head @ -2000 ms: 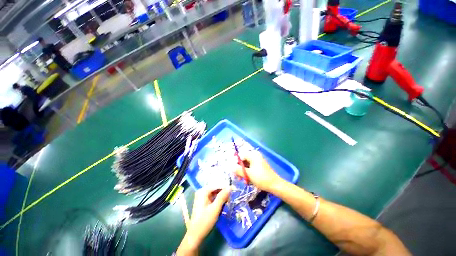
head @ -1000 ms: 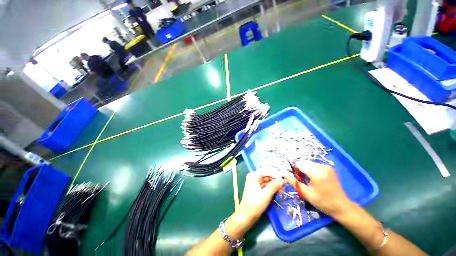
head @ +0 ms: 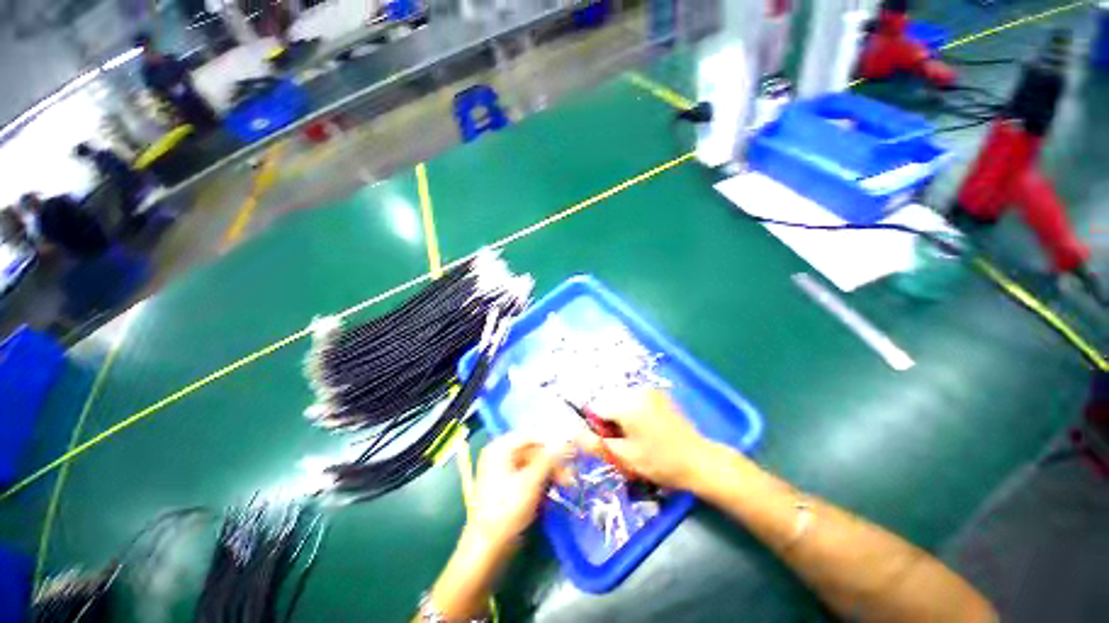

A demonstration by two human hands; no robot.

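Observation:
My right hand (head: pixel 657 441) is closed on small red-handled cutters (head: pixel 601 424), their dark tip pointing up and left. My left hand (head: pixel 513 477) is beside it, thumb and fingertips pinched together near the tool; what it holds is too small and blurred to tell. Both hands are over a shallow blue tray (head: pixel 718 404). Small white and silvery pieces (head: pixel 596 355) lie heaped in the tray, some below the hands. A thick bundle of black cables (head: pixel 407 347) with whitish ends lies left of the tray, its right side touching the rim.
More dark cables (head: pixel 249 566) lie at the lower left. Blue bins (head: pixel 839 152) stand on white paper (head: pixel 839 250) at the back right, by a green pot (head: pixel 930 270). A red heat gun (head: pixel 1015 183) stands at right. A pale strip (head: pixel 851 321) lies right of the tray.
The view has swung right since one second ago, bringing the heat guns back in. Both hands remain over the tray, the right still holding the cutters.

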